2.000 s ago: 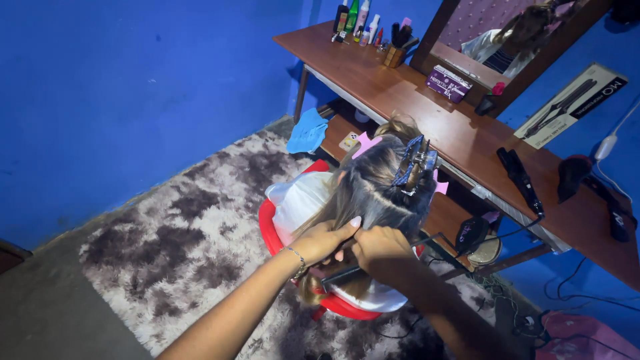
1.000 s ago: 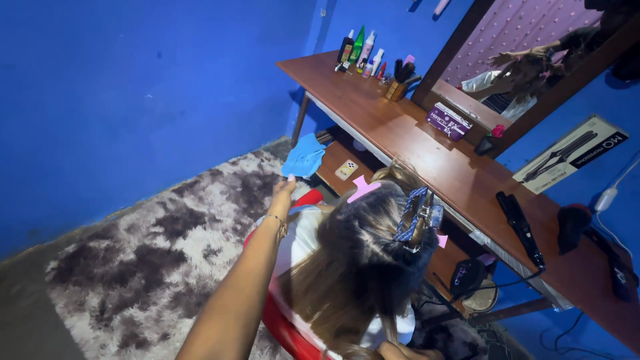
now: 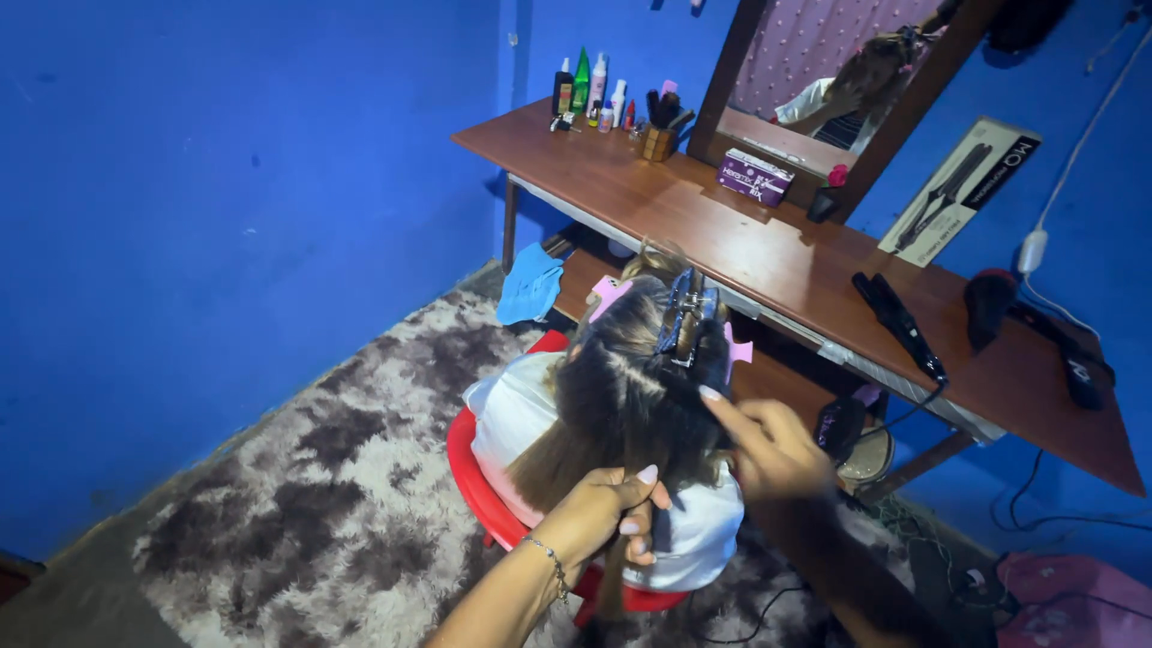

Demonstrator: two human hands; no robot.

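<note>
A person in a white top [image 3: 517, 396] sits on a red plastic chair [image 3: 468, 477], seen from behind, with long hair [image 3: 594, 387] parted at the back. A blue patterned claw clip [image 3: 686, 315] holds hair on top, and pink clips [image 3: 609, 292] show at both sides of the head. Low behind the head, my left hand [image 3: 612, 513] pinches a strand of the hair. My right hand [image 3: 778, 445] is at the right side of the hair, index finger extended against it; whether something lies in its curled fingers cannot be told.
A wooden table [image 3: 612, 198] with bottles [image 3: 580, 85], a brush holder [image 3: 660, 141], a purple box [image 3: 754, 177], a hair straightener [image 3: 900, 324] and a hair dryer [image 3: 990, 306] stands beyond the person. A framed mirror [image 3: 810, 54] rises behind it. A blue cloth [image 3: 531, 283] hangs at its left; cords [image 3: 909, 540] lie at lower right.
My left hand has come back from beside the blue cloth to the hair behind the head. My right hand has risen from the bottom edge to the hair's right side.
</note>
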